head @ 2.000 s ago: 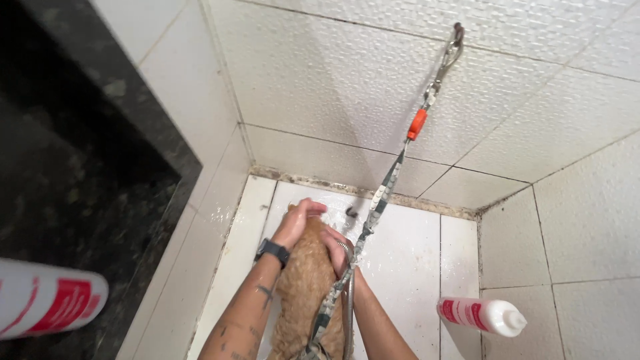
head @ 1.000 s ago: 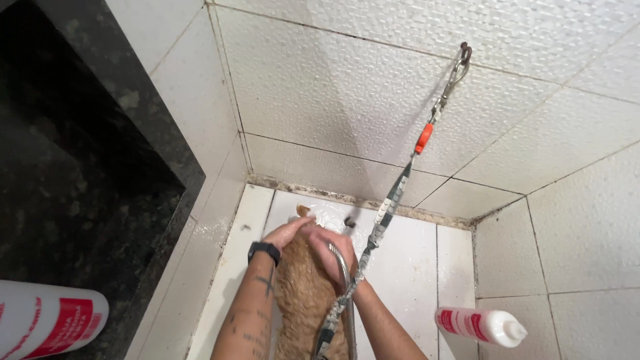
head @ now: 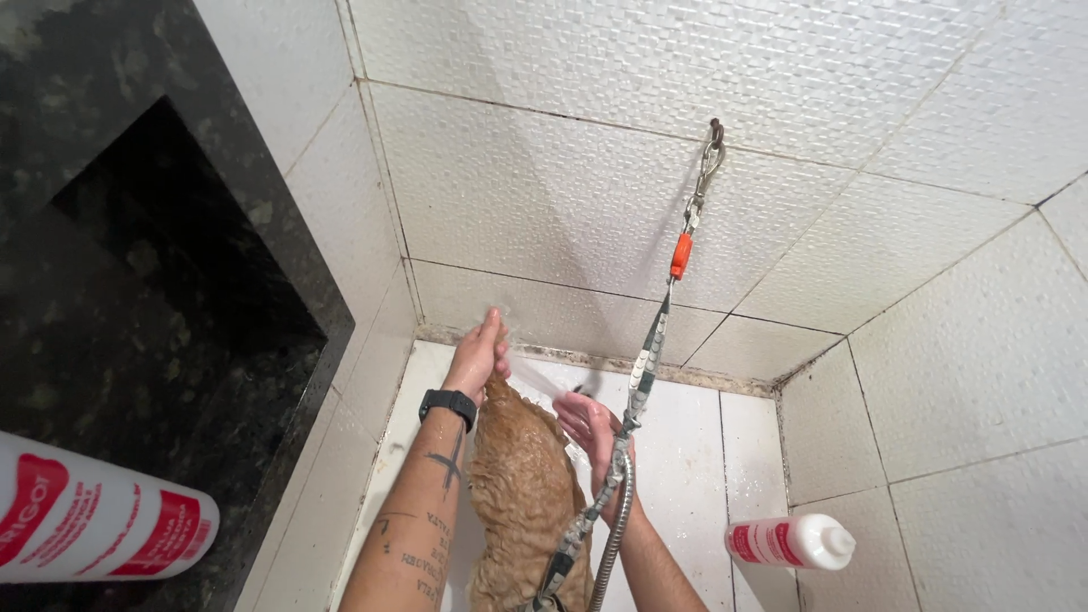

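A wet animal with tan fur (head: pixel 523 476) stands on the white floor, its rear end away from me; its head is out of view. My left hand (head: pixel 480 353), below a black watch, is closed around its raised tail. Beside its right flank, my right hand (head: pixel 595 425) is cupped around the end of a flexible metal hose (head: pixel 614 527), partly hidden by the palm. A water jet runs from these fingertips toward my left hand. A patterned leash (head: pixel 648 361) with an orange clip (head: pixel 681 256) passes in front of the right hand.
The leash hangs from a metal hook (head: pixel 716 132) on the tiled wall. A white and red bottle (head: pixel 786 541) is at the right on the floor. A larger similar bottle (head: pixel 102 510) is at lower left, by a dark stone surface (head: pixel 280 297) with a recess.
My left hand has moved up and away from the animal's back and now holds its tail. My right hand has shifted right, apart from the left, and a water jet now shows.
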